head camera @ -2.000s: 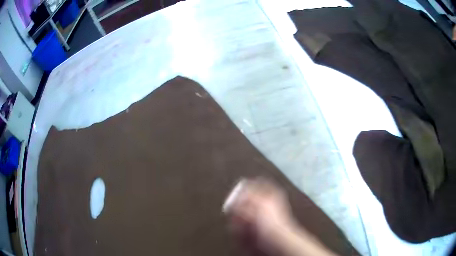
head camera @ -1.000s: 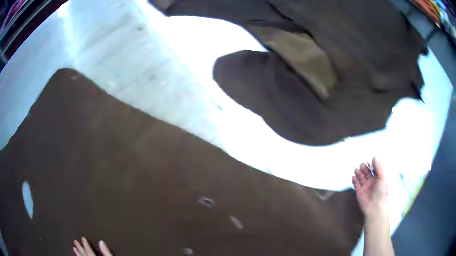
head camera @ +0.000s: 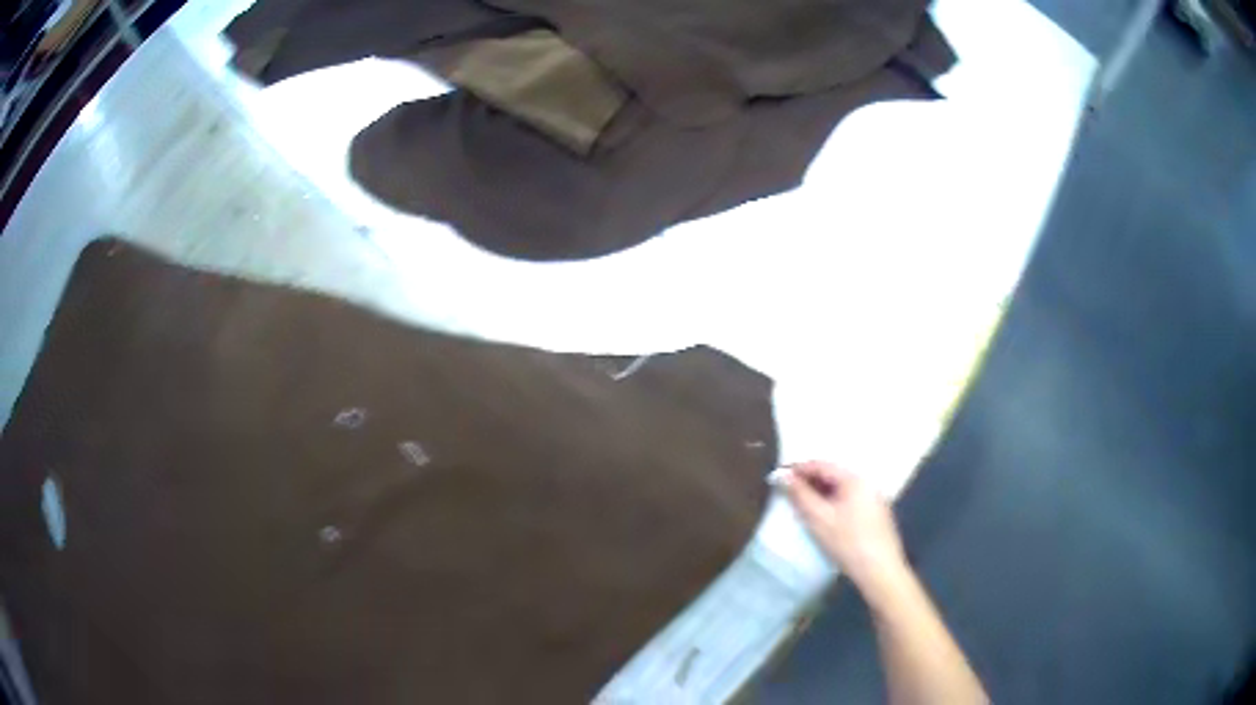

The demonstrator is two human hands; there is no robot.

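Observation:
A large dark brown leather hide (head camera: 413, 551) lies flat on the white tabletop (head camera: 882, 248). It has an oval hole (head camera: 54, 511) at the far left and several small pale flaw marks (head camera: 413, 452) near its middle. My right hand (head camera: 843, 512) is at the hide's right edge, its fingers pinched on a small whitish marking stick (head camera: 778, 477). The tip is at the hide's border. My left hand is not in view.
A pile of brown hides (head camera: 689, 124) lies at the far side of the table, with a tan folded patch (head camera: 544, 86). The table's edge (head camera: 981, 351) curves down the right, with grey floor (head camera: 1102, 455) beyond. Shelving stands at the upper left.
The view has swung right. My right hand has moved from above the tabletop to the hide's right edge. My left hand, seen at the bottom one second ago, has left the picture.

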